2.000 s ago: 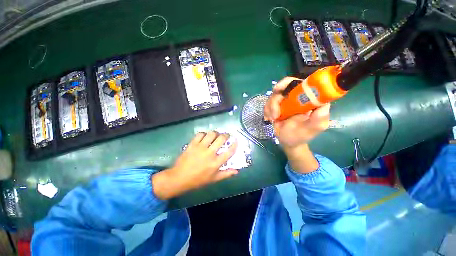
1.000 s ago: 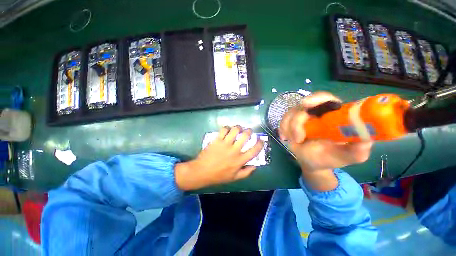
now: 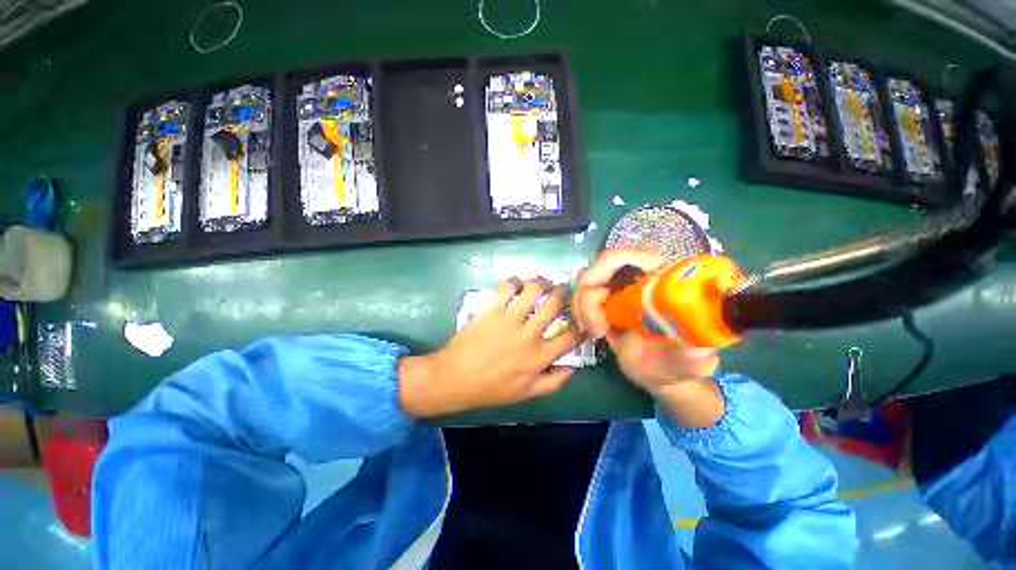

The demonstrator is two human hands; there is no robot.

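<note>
A phone assembly (image 3: 477,303) lies on the green mat near the bench's front edge, mostly covered by my hands. My left hand (image 3: 507,347) rests on it with fingers spread over its face, pressing it to the mat. My right hand (image 3: 646,340) is closed around the orange electric screwdriver (image 3: 696,301), just right of my left fingers. The screwdriver's tip is hidden behind my right fingers, over the phone's right end. The round screw dish (image 3: 660,231) lies just behind my right hand.
The black phone tray (image 3: 429,228) behind holds phone assemblies in four slots; one slot has only small white pieces. A second phone tray (image 3: 819,182) is at right. A binder clip (image 3: 853,390) sits on the front edge. A white scrap (image 3: 148,337) lies left. Another person's blue sleeve (image 3: 980,479) shows at right.
My right hand and the screwdriver have moved left from over the dish to the phone's right end. My left hand still holds the phone. The view has shifted.
</note>
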